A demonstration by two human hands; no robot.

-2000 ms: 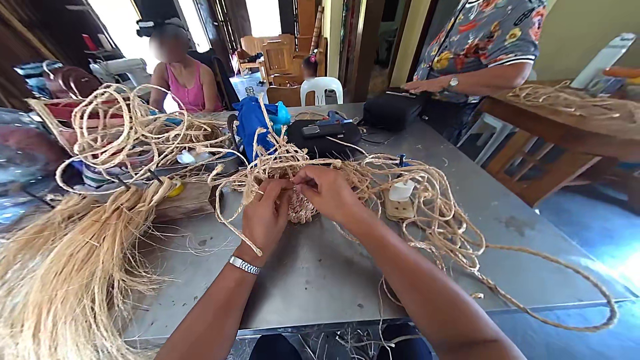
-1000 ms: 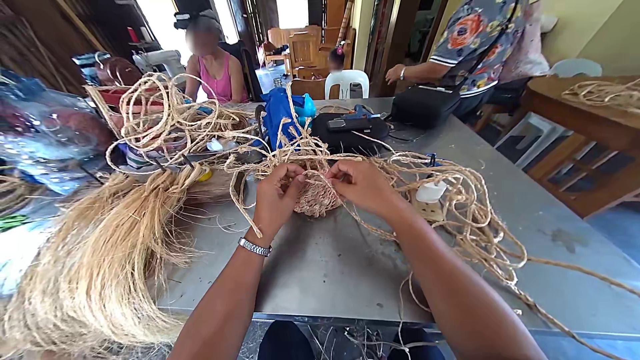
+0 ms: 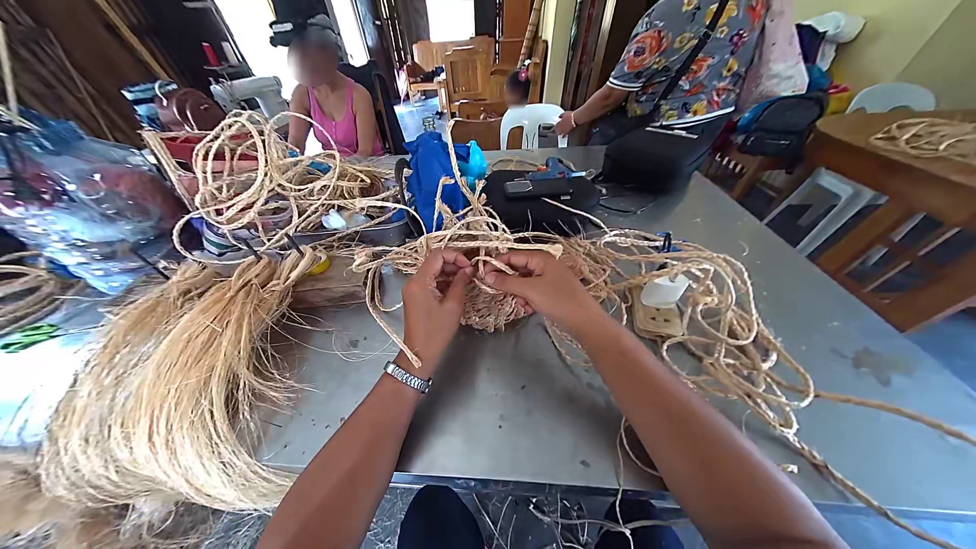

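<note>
A woven piece of natural fibre rope (image 3: 492,307) rests on the grey metal table (image 3: 488,427), with loose rope ends fanning out behind it. My left hand (image 3: 436,301), with a metal watch at the wrist, pinches the cord at the left of the piece's upper edge. Opposite it, my right hand (image 3: 545,286) grips a short strand between thumb and fingers. The fingertips of both hands nearly meet, and they partly hide the strands between them. Loops of twisted rope (image 3: 736,328) spread to the right, around an extension socket (image 3: 656,316) with a white plug.
Combed raw fibre (image 3: 183,381) hangs at the left, below a coil of rope (image 3: 259,175). Behind my hands are a blue bag (image 3: 433,179), a glue gun (image 3: 550,169) on a black case and a black bag (image 3: 648,156). One person sits across the table; another stands at the back right.
Both hands remain at the woven piece, with the fingers shifting on the strands. The standing person's arm has moved from the black bag toward the white chair. The view has turned slightly.
</note>
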